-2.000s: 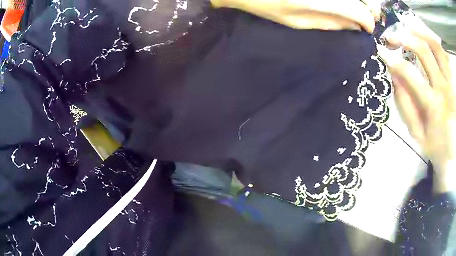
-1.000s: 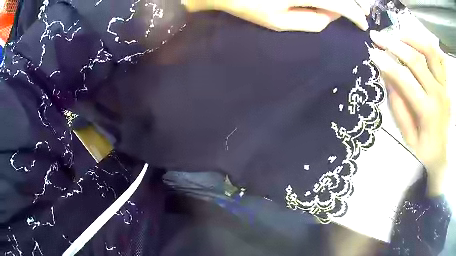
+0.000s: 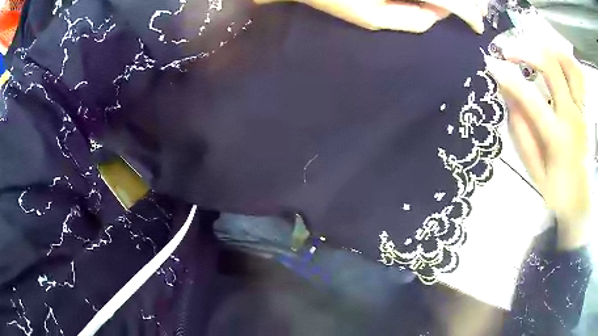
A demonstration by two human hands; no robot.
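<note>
A black fabric panel spreads across the middle of the view. Its scalloped embroidered border runs down its right side over the white table. My left hand lies along the panel's top edge, cut off by the top of the frame, with its fingertips on the fabric near the upper right corner. My right hand is at that corner, its fingers on the fabric edge, with small dark round spots at the fingers. The sewing machine's needle area is washed out beyond the fingertips and cannot be made out.
The white table shows at the right under my right forearm. My patterned black sleeve fills the left, with a white strap running diagonally. An orange-red object is at the upper left edge. Blue jeans show below the panel.
The panel shifted left in view, then slightly right and up. Both hands stay at its upper right corner, with the right fingers changing pose slightly.
</note>
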